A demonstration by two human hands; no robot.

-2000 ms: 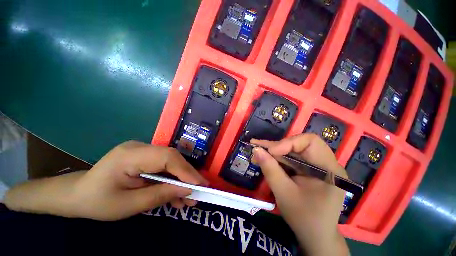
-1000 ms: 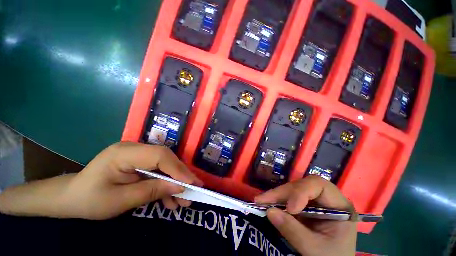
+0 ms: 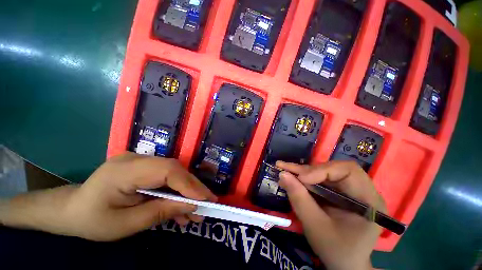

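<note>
My left hand (image 3: 135, 200) pinches a white label sheet (image 3: 238, 213), seen nearly edge-on as a narrow strip below the tray. My right hand (image 3: 335, 203) holds dark tweezers (image 3: 351, 203) like a pen. Their tip is at the battery bay of a black open-backed phone (image 3: 290, 140), third from the left in the near row of the red tray (image 3: 270, 87). The fingers partly cover the bay, and I cannot see whether a label is at the tip.
The tray holds several more open-backed phones in two rows. The rightmost near pocket (image 3: 404, 182) is empty. The tray lies on a glossy green bench (image 3: 47, 100). A black-and-white object (image 3: 448, 9) and a yellow thing (image 3: 473, 26) show at the top right.
My right hand has moved from beside the sheet up to the third near phone. The tray appears shifted left since the earliest frame, when the tweezers were at the second phone.
</note>
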